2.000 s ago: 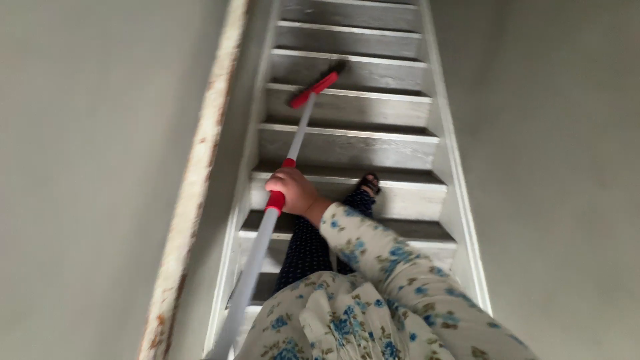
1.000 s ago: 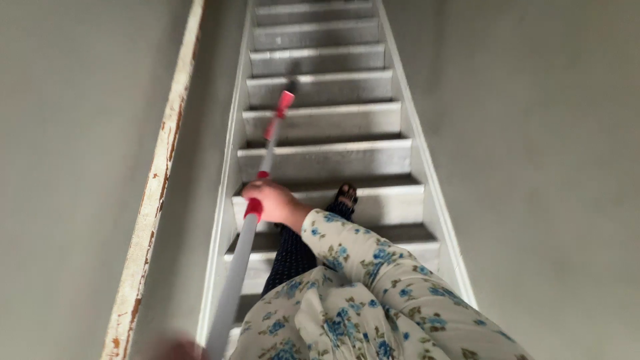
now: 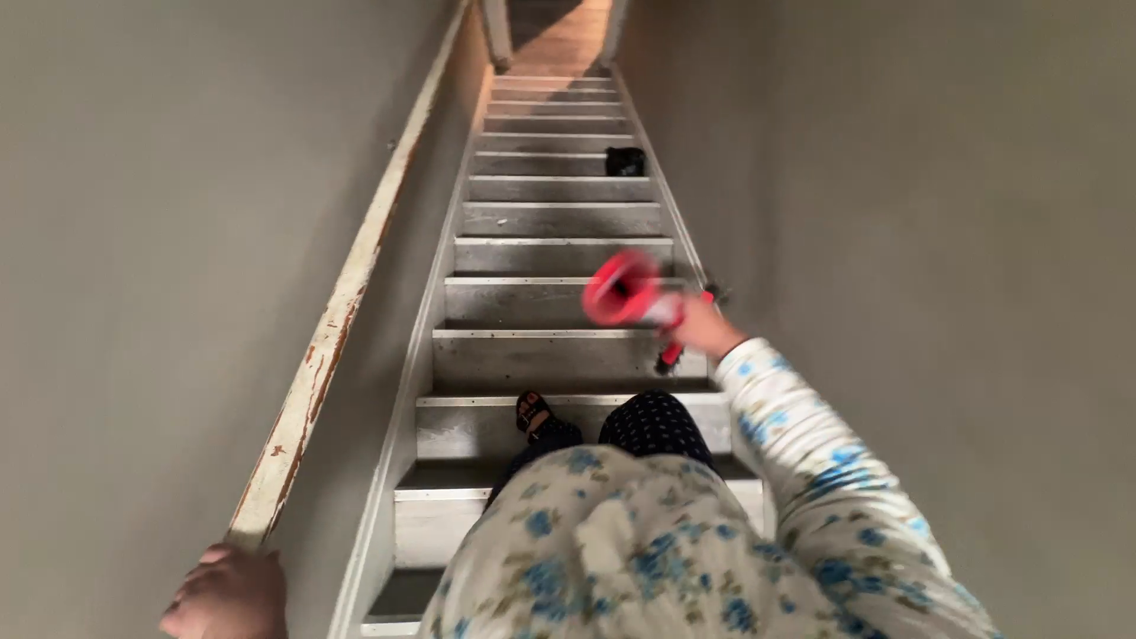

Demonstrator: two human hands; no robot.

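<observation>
My left hand (image 3: pixel 229 593) grips the worn, chipped wooden handrail (image 3: pixel 306 399) at the lower left. Right of centre, my right hand (image 3: pixel 701 327) is closed around the pole of a broom, whose red end (image 3: pixel 623 287) points up toward the camera and is blurred. Behind and below that hand, part of the red broom head (image 3: pixel 671 355) with dark bristles shows near the right side of the stairs. Most of the pole is foreshortened or hidden behind its red end and my hand.
Grey wooden stairs (image 3: pixel 568 355) descend ahead between two walls to a doorway and a lit wooden floor (image 3: pixel 559 40). A black object (image 3: pixel 626 161), perhaps a bag, lies on a lower step at the right. My sandaled foot (image 3: pixel 531 413) is on a step.
My right hand and the broom have moved from the left side of the stairs to the right. My left hand now holds the handrail. The view has tilted up, showing the doorway.
</observation>
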